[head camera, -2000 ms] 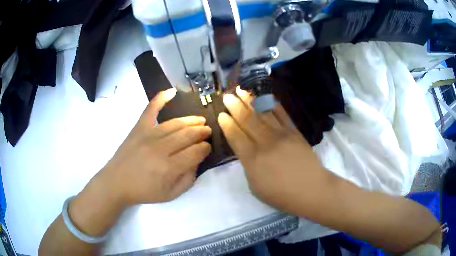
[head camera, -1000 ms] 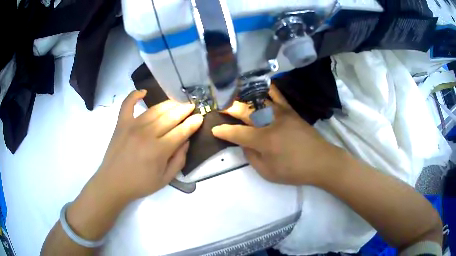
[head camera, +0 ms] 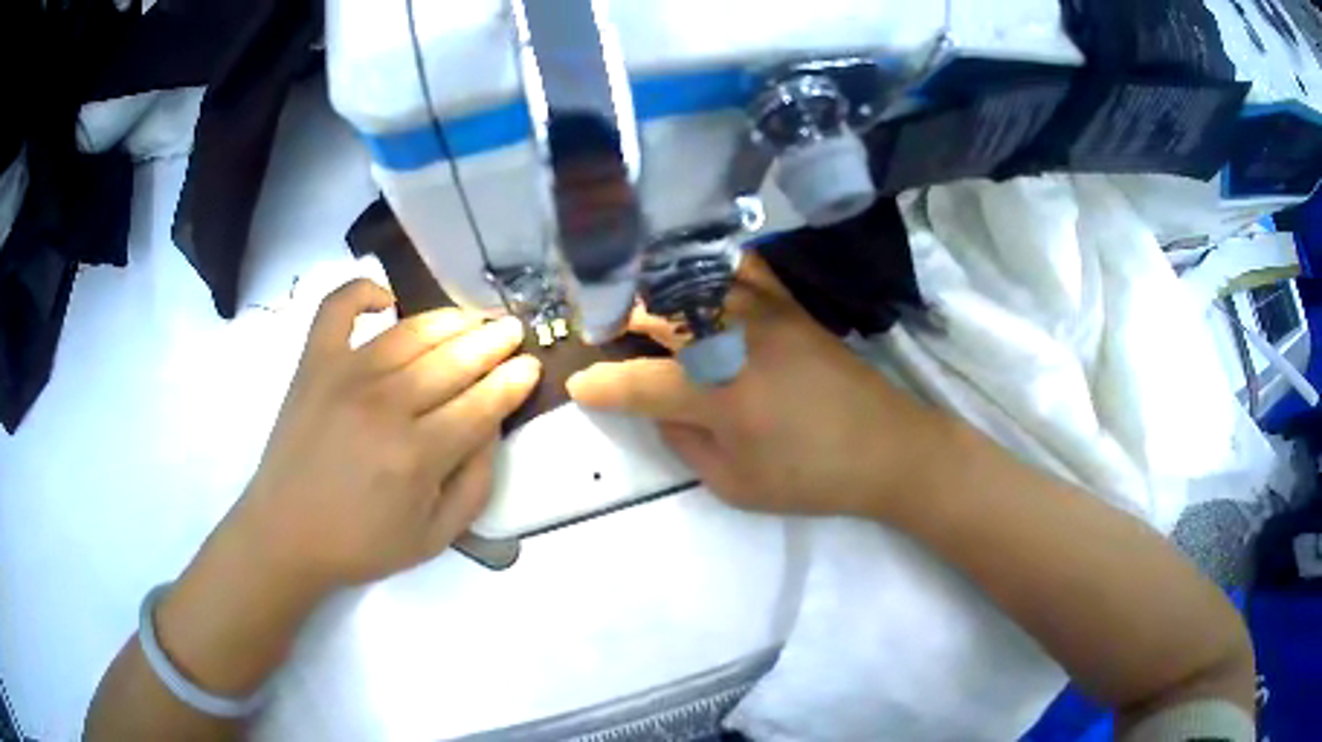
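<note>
A dark cut panel (head camera: 542, 389) lies under the presser foot (head camera: 548, 332) of the white sewing machine (head camera: 479, 189). Its near edge ends just below my fingertips. My left hand (head camera: 384, 442) is bare, with its fingertips on the panel left of the foot; its index finger is bent up. My right hand (head camera: 768, 399) is bare, its thumb on the panel right of the foot. Its other fingers reach behind the tension knob (head camera: 713, 352) and are partly hidden. More dark cloth (head camera: 848, 273) shows behind the right hand.
White fabric (head camera: 1073, 348) is bunched at the right and hangs over the table's front. Dark pieces (head camera: 239, 160) lie at the left. The machine bed (head camera: 609, 471) shows in front of the panel. A measuring tape strip (head camera: 653, 710) runs along the front edge. A blue bin (head camera: 1073, 718) is at lower right.
The dark panel has moved away from me under the foot, so less of it shows in front and more of the bed is bare. Both hands stay beside the foot, the fingers shifted.
</note>
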